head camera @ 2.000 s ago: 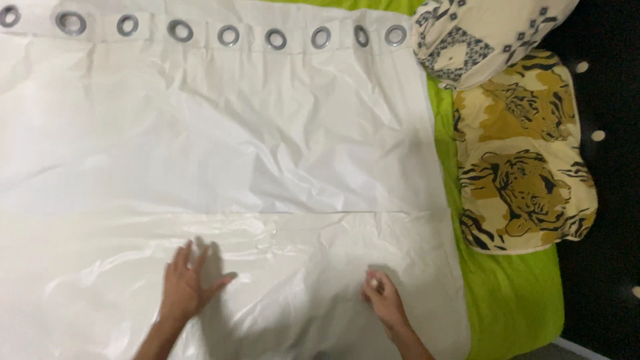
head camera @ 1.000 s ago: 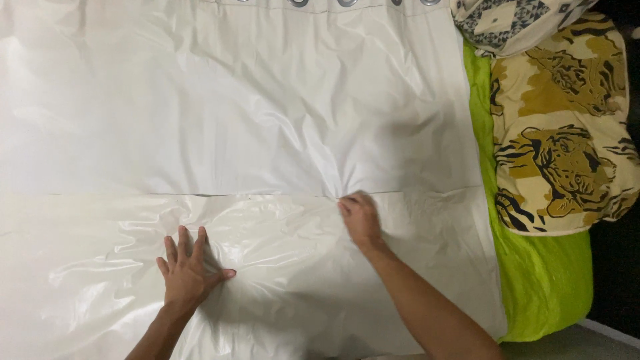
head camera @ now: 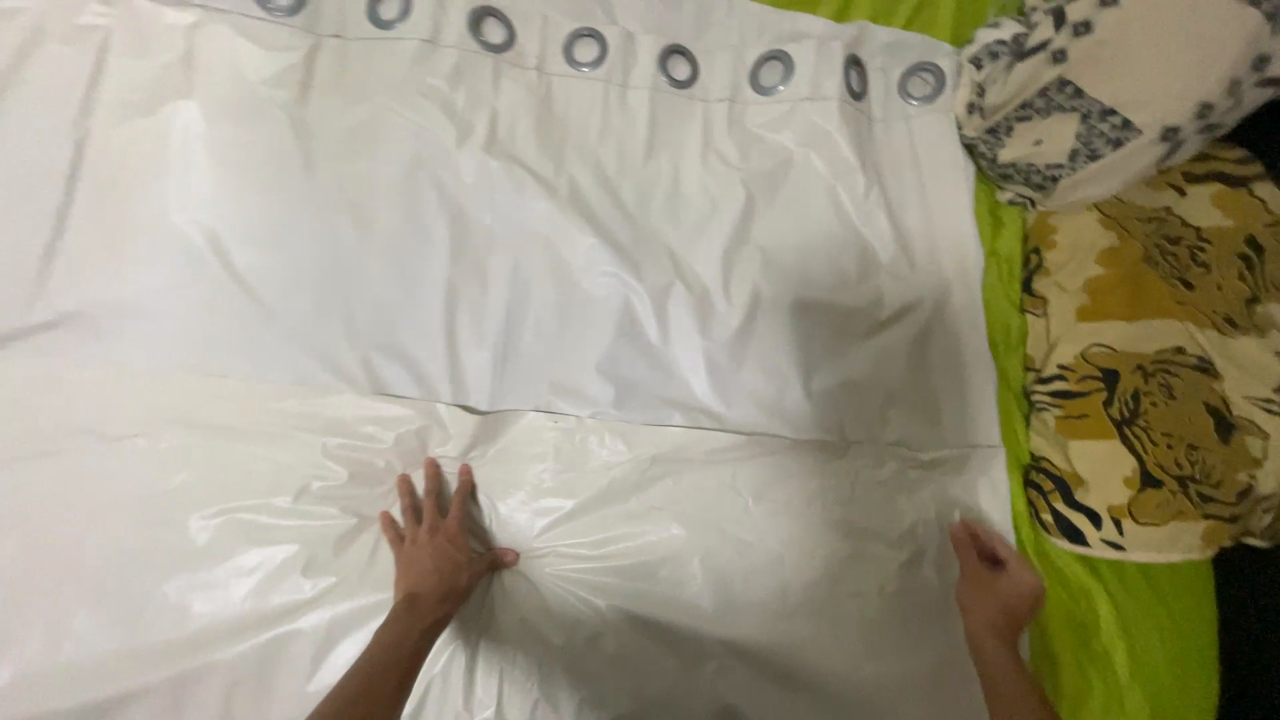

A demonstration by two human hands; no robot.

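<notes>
A white, shiny curtain [head camera: 560, 280] with metal grommets [head camera: 678, 66] along its top edge lies spread out and wrinkled. Across its middle runs a straight edge or seam [head camera: 640, 419]. Below that line my left hand [head camera: 437, 560] presses flat on the sheet, fingers spread, with creases fanning out around it. My right hand [head camera: 995, 585] is near the curtain's right edge, its fingers curled and thumb against the index finger. Whether something small or a bit of the sheet is pinched there cannot be made out.
Bright green cloth [head camera: 1120, 620] lies under the curtain and shows along its right side and top. At the right are a tiger-print cloth [head camera: 1160, 420] and, above it, a black-and-white patterned fabric item [head camera: 1110, 100]. A dark surface lies beyond them.
My right hand has moved from the middle line to the right and down, near the curtain's right edge. My left hand still presses on the sheet. The view has shifted.
</notes>
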